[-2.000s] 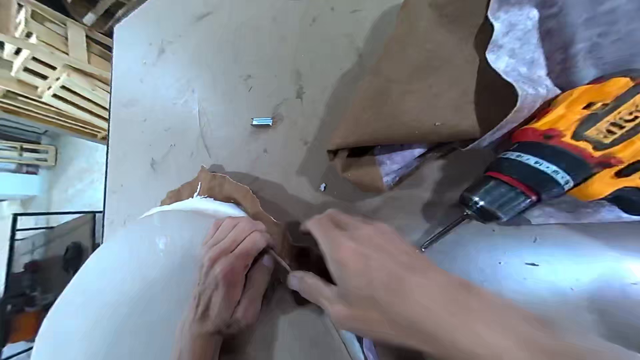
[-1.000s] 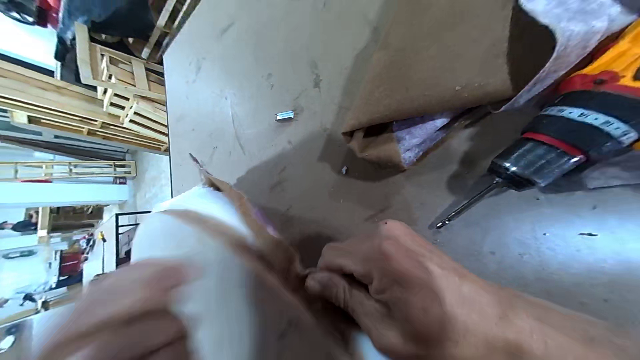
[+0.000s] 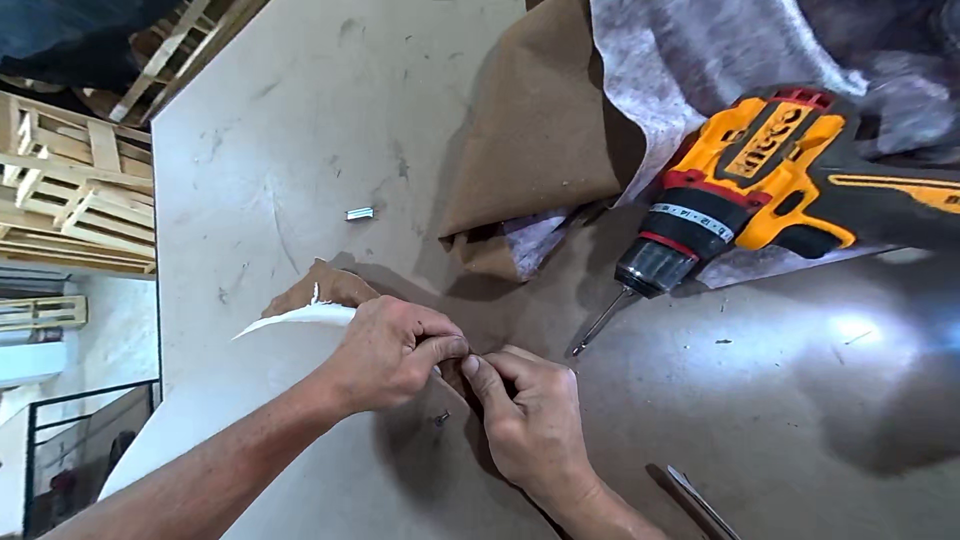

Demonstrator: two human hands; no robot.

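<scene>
My left hand (image 3: 397, 352) and my right hand (image 3: 525, 412) meet near the middle of the view, thumbs almost touching, each pinching the edge of a brown leather-like cover. Part of that brown material (image 3: 322, 289) stands up with a ragged edge to the left of my left hand, beside a strip of white padding (image 3: 296, 318). A pale rounded piece (image 3: 337, 465) lies under my forearm and hands. Just below my left hand a small metal screw or bolt (image 3: 442, 418) rests on it. What my fingertips cover is hidden.
An orange and black Ingco cordless drill (image 3: 735, 187) with a long bit lies at the right. Behind it is folded brown material (image 3: 540, 135) with a mottled underside. A small strip of staples (image 3: 359, 214) sits on the table (image 3: 300, 150). A thin metal tool (image 3: 701, 499) is at lower right; wooden frames (image 3: 75, 180) stand left.
My left hand, blurred at lower left one second ago, is now up against my right hand at the brown edge. The view has shifted.
</scene>
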